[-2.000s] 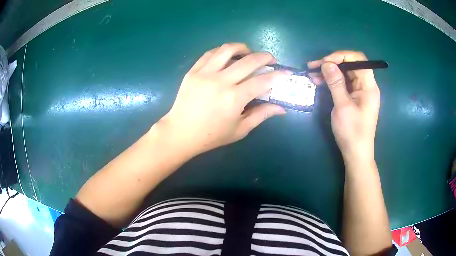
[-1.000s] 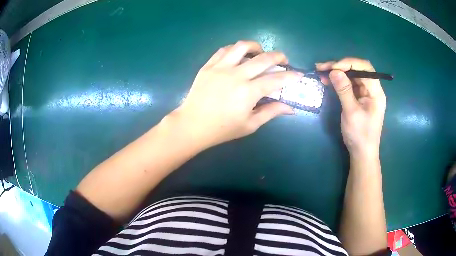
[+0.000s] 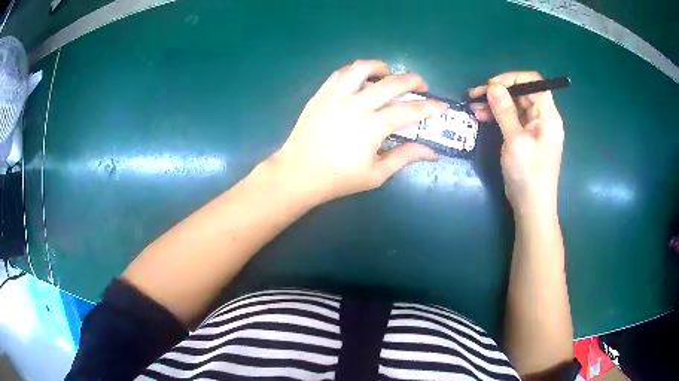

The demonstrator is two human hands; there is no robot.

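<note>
A phone unit (image 3: pixel 453 129) lies on the green bench (image 3: pixel 357 238), with a dark rim and a white and blue speckled board showing at its right half. My left hand (image 3: pixel 357 134) is over its left half, fingers across the top and thumb along the near edge, holding it. My right hand (image 3: pixel 527 138) grips a slim black tool (image 3: pixel 540 86), its back end pointing right. The tool's tip is at the unit's upper right corner; whether it touches is hard to tell. The unit's left part is mostly hidden under my left fingers.
A pale strip (image 3: pixel 588 24) curves along the far side of the bench. A white fan-like object (image 3: pixel 10 97) stands at the left edge. A red item (image 3: pixel 593 359) and a blue and white object (image 3: pixel 45 320) show below the bench's near corners.
The glare on the board has dropped, so its speckles show. The tool's back end has risen and shifted left. The view has shifted slightly; both hands keep their hold.
</note>
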